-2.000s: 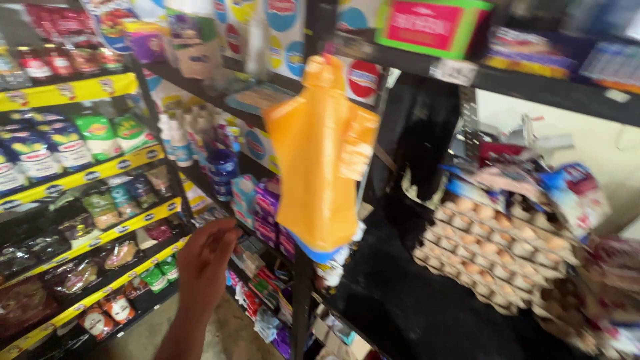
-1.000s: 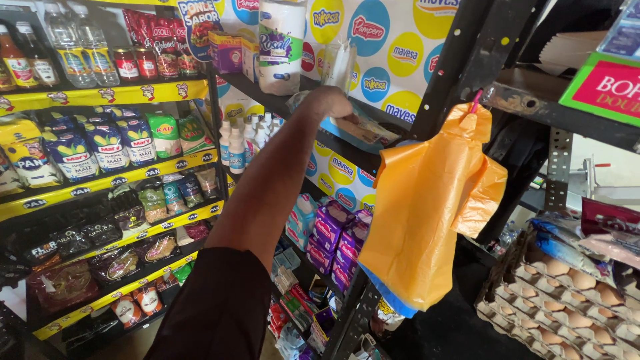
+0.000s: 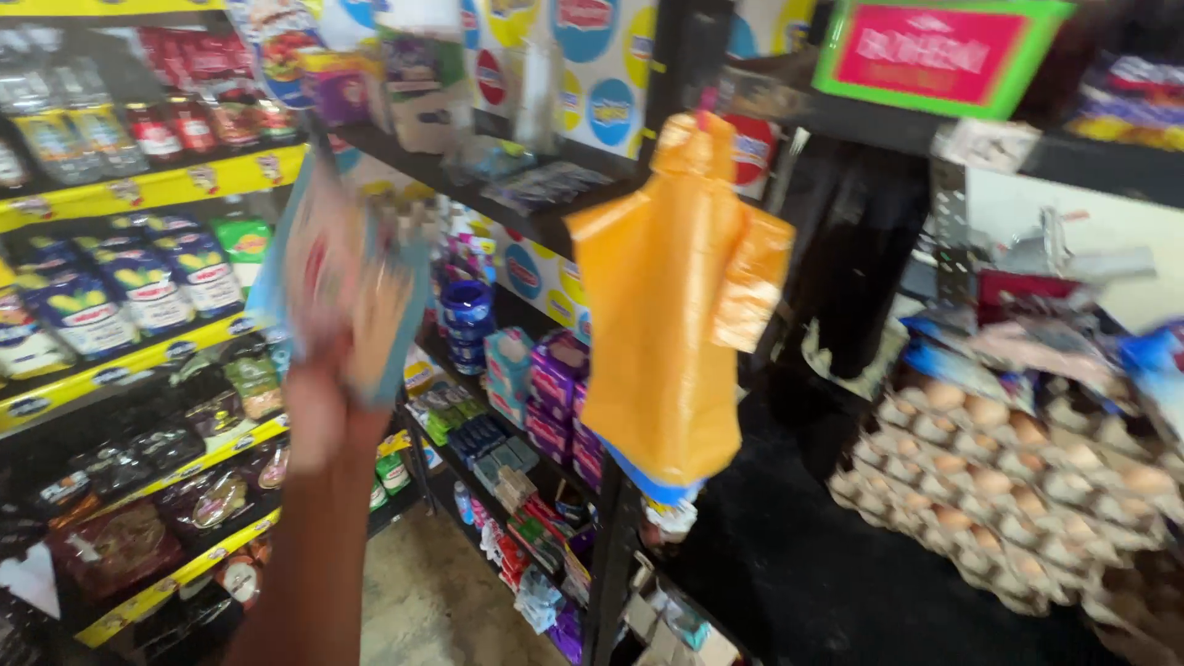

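Raised at the left of the view, my left hand (image 3: pixel 324 407) grips a blurred flat packet with light-blue edges (image 3: pixel 384 314). Its front carries pink and pale print; whether it is one packet or more, I cannot tell. Behind it stand the stocked shelves on the left. An orange plastic bag (image 3: pixel 671 324) hangs from the dark shelf post, right of my hand and apart from it. Flat dark packets (image 3: pixel 546 188) and a clear plastic wrapper (image 3: pixel 490 159) lie on the upper middle shelf. My right hand is not in view.
Bagged flour-like packs (image 3: pixel 148 277) and bottles (image 3: pixel 79 139) fill the left shelves. Purple packages (image 3: pixel 555 370) and blue round containers (image 3: pixel 467 319) stand lower in the middle. Stacked cartons of eggs (image 3: pixel 999 490) sit at right on a black surface, below a green-framed sign (image 3: pixel 939 55).
My left hand, empty two seconds ago, reached onto the upper middle shelf one second ago. It is now back toward the left, holding the light-blue-edged packet. The view has swung.
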